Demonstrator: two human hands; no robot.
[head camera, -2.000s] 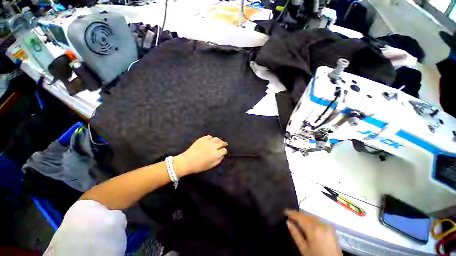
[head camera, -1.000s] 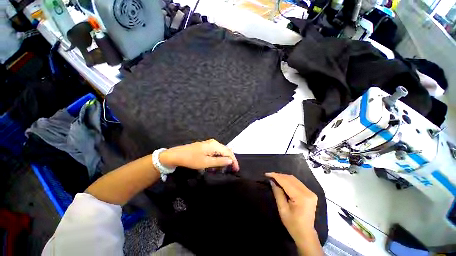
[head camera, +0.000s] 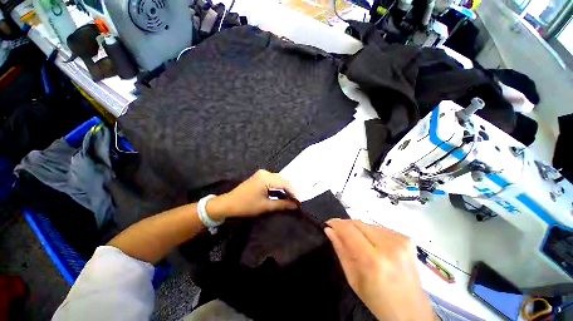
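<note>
The charcoal-black garment body (head camera: 232, 106) lies spread left of the sewing machine, and its near part hangs over the table's front edge. My left hand (head camera: 261, 195), with a white band at the wrist, pinches the edge of a darker garment panel (head camera: 286, 241). My right hand (head camera: 374, 260) pinches the same edge a little to the right. The edge runs taut between the two hands. The white sewing machine head (head camera: 433, 163) stands to the right, and no cloth lies under its needle area.
Thread snips (head camera: 435, 266), a smartphone (head camera: 496, 291) and yellow-handled scissors (head camera: 536, 308) lie at the right. Dark cloth (head camera: 427, 81) is heaped behind the machine. A grey motor housing (head camera: 151, 31) stands at the upper left. A blue basket (head camera: 47, 241) holds grey cloth at the lower left.
The near part of the cloth was spread flat and is now gathered up, baring white table. My right hand has come up from the front edge to beside my left hand.
</note>
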